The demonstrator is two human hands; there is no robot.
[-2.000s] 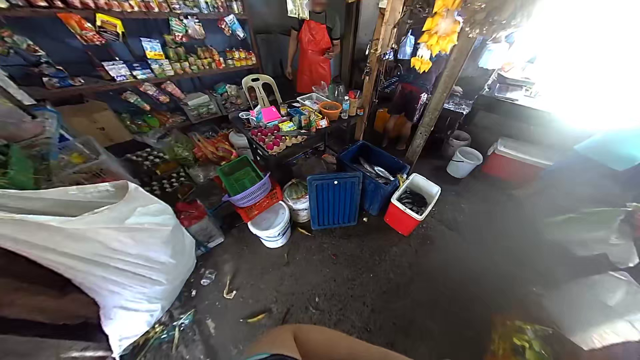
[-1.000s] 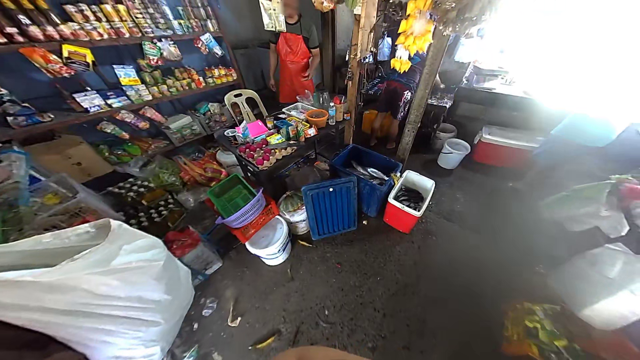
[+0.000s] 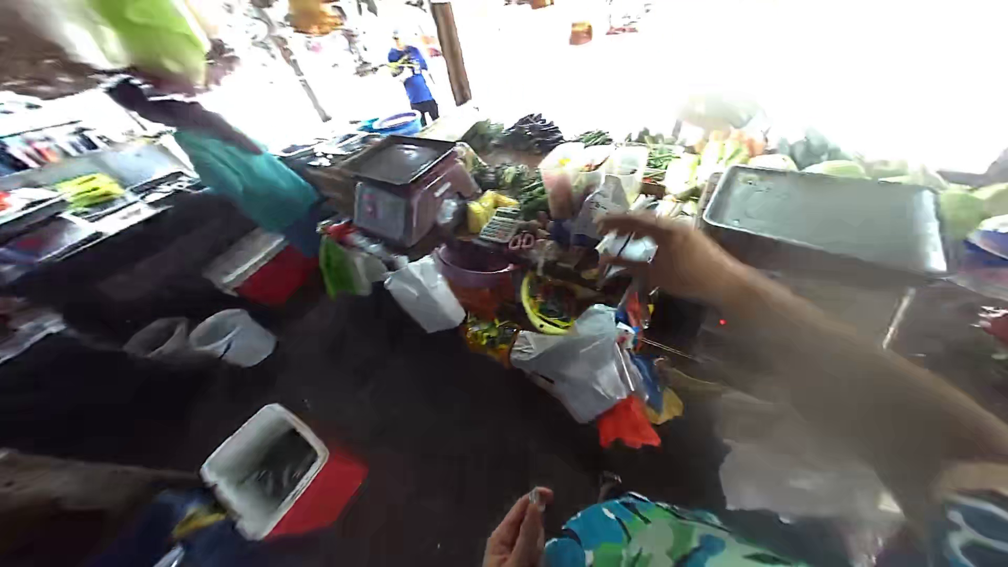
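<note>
My right hand (image 3: 650,240) reaches in from the right over the stall, fingers spread, blurred by motion. Just beneath its fingertips lies a white plastic item (image 3: 628,249); contact cannot be told. My left hand (image 3: 518,531) is low at the bottom edge, with a small shiny object (image 3: 537,498) pinched at its fingertips. Around the right hand are a calculator (image 3: 501,225), a yellow bag (image 3: 487,208), a purple tub (image 3: 475,264), a yellow-rimmed basket (image 3: 547,303) and hanging plastic bags (image 3: 579,366). To its right is a metal tray (image 3: 827,216).
A weighing scale (image 3: 402,193) stands on the stall, with vegetables (image 3: 531,134) behind it. On the floor at left are a red-and-white cooler (image 3: 327,488), white buckets (image 3: 234,339) and another red cooler (image 3: 272,268). A person in blue (image 3: 411,75) stands beyond a wooden post (image 3: 450,51).
The view has swung far right, from the shelves and floor containers to the vegetable stall. My right arm now extends over the stall, and my left hand has come into view low down.
</note>
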